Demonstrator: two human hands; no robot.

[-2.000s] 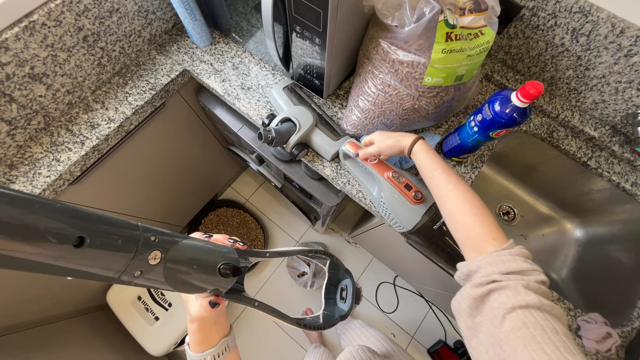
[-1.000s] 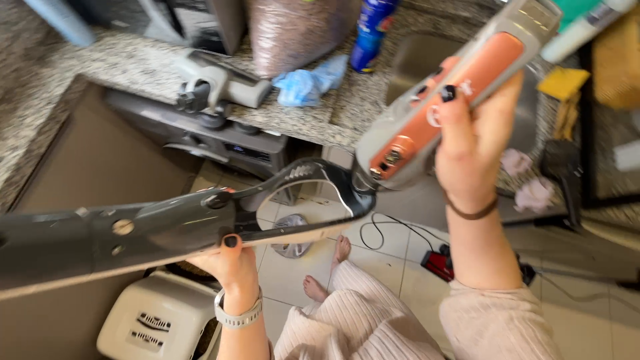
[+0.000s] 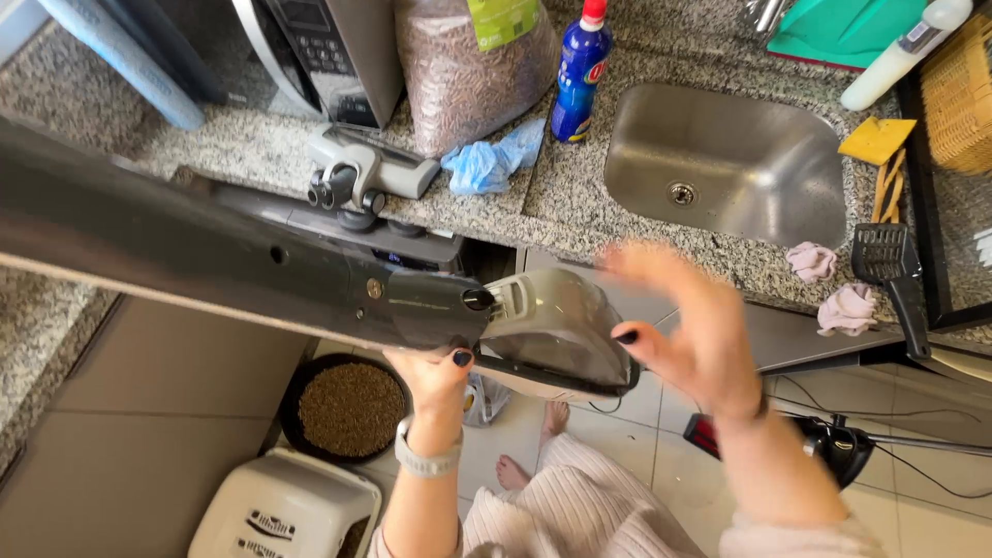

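Observation:
My left hand [image 3: 430,372] grips the dark grey body of a stick vacuum cleaner [image 3: 310,287] from below, its fingers mostly hidden behind it. The grey and orange handheld vacuum unit [image 3: 554,329] sits in the opening at the body's right end; its orange side does not show from here. Just right of that unit, my right hand [image 3: 690,333] is blurred, with thumb and fingers apart and nothing between them. A grey vacuum floor head [image 3: 376,167] lies on the granite counter beside a crumpled blue plastic bag [image 3: 492,159].
Behind stand a microwave [image 3: 333,54], a bag of pellets [image 3: 473,77] and a blue bottle [image 3: 580,77]. A steel sink [image 3: 728,155] is at right, with a black slotted scoop [image 3: 887,256] near it. A pellet-filled tray [image 3: 353,407], a plastic litter box [image 3: 287,508] and cables occupy the floor.
The handheld unit was lifted off the counter by my right hand and now sits in the vacuum body. My right hand has let go of it. My left hand has kept its hold.

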